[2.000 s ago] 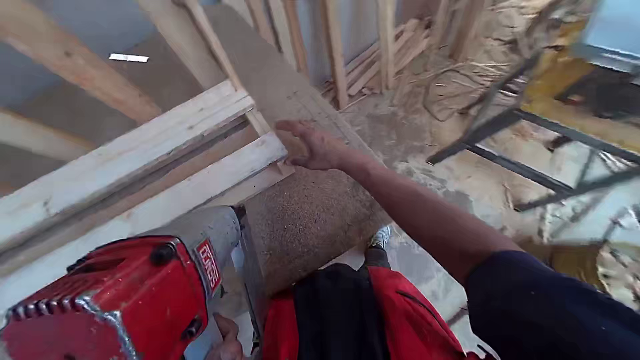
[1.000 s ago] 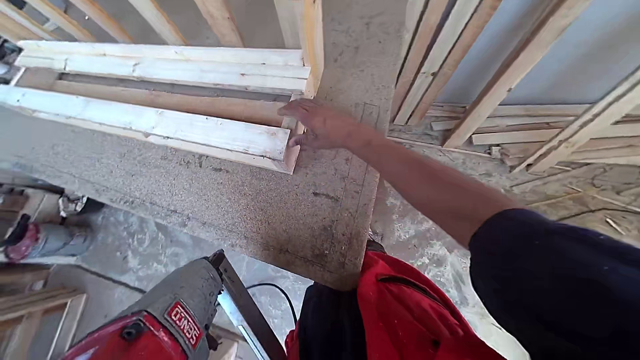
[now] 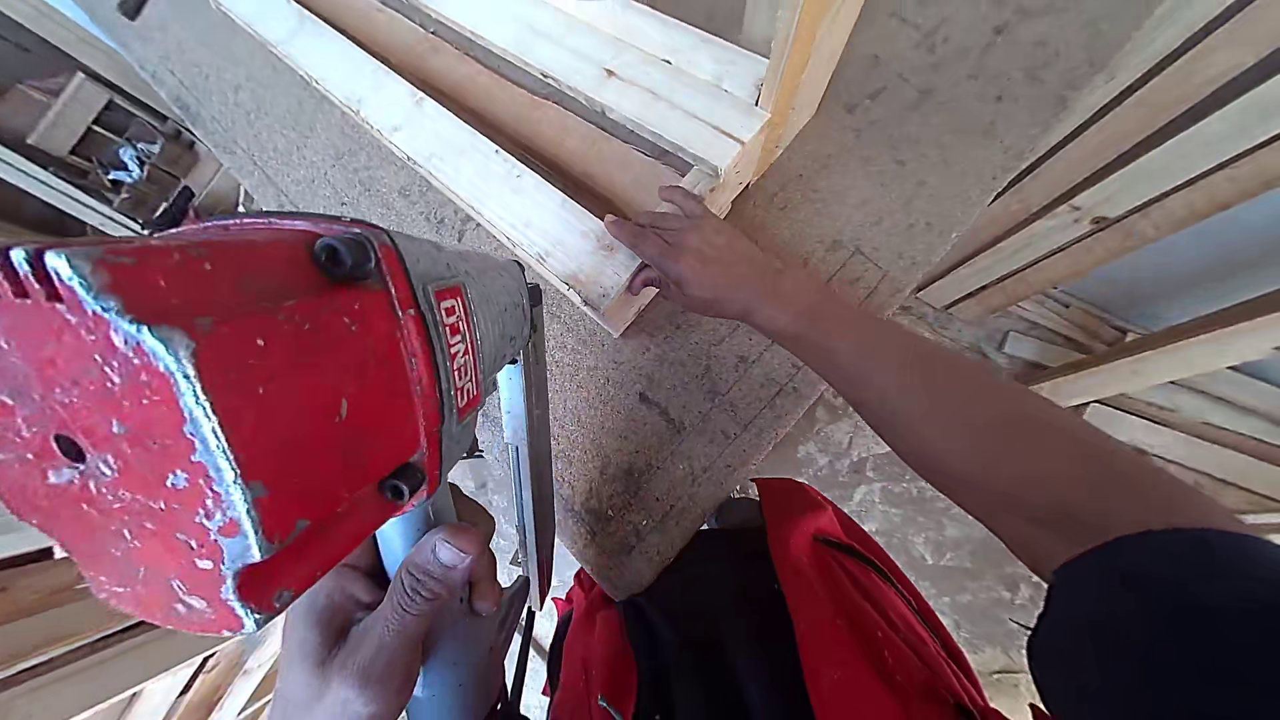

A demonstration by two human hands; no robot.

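My left hand (image 3: 400, 610) grips the handle of a red and grey Senco pneumatic nailer (image 3: 300, 380), which fills the left of the view. Its magazine (image 3: 535, 480) points down toward my body. My right hand (image 3: 700, 255) rests with spread fingers on the end of a wooden frame made of pale boards. The fingertips touch the near board (image 3: 480, 180) and the short end piece beside it. More pale boards (image 3: 620, 80) lie parallel behind, against an upright timber (image 3: 805, 70). The frame lies on a particleboard tabletop (image 3: 640, 430).
Timber studs (image 3: 1130, 190) lean at the right, with cut lengths of wood (image 3: 1180, 420) stacked behind them. More timber (image 3: 170, 650) lies at the lower left, below the nailer. The tabletop's corner reaches close to my red and black clothing (image 3: 850, 600).
The nailer has come up from the lower left to beside the end of the frame. My right hand remains at the frame's end. The view has turned.
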